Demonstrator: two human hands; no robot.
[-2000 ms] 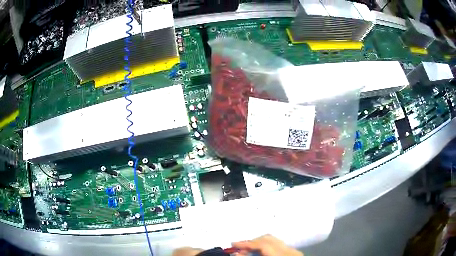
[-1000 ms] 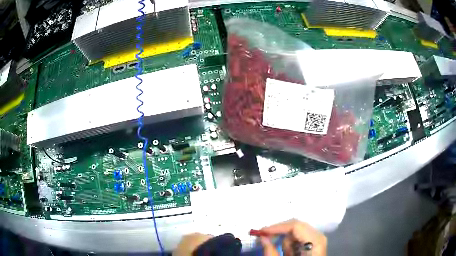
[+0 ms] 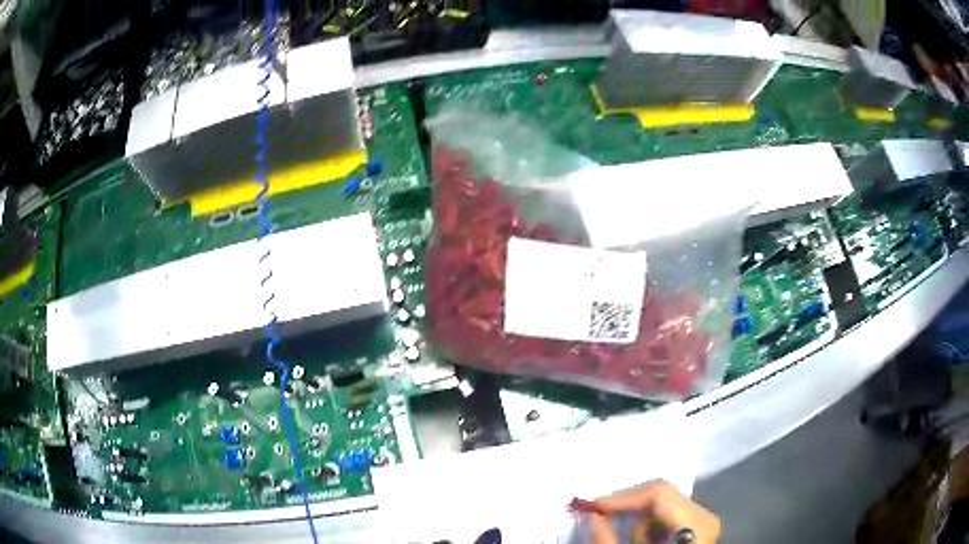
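A clear bag of small red parts (image 3: 574, 287) with a white QR label lies over the green circuit boards and heatsinks. A white paper sheet (image 3: 531, 468) lies at the near edge of the line. My right hand (image 3: 653, 512) is over the sheet's lower right, pinching a small red component (image 3: 581, 506) between its fingertips. A pen (image 3: 683, 537) is tucked in the same hand, its end showing. Of my left hand only black-covered fingertips (image 3: 487, 537) show at the bottom edge; the rest is cut off, and its grip is hidden.
A blue coiled cord (image 3: 266, 213) hangs across the left. Long white heatsinks (image 3: 213, 287) and tall finned ones on yellow bases (image 3: 250, 128) stand on the boards. Dark bins of parts (image 3: 96, 117) are at the back left. A metal rail (image 3: 850, 372) runs along the near edge.
The view has shifted, so the boards and bag sit lower and further left than one second ago. My left hand has mostly dropped out of the picture. My right hand still holds the red component.
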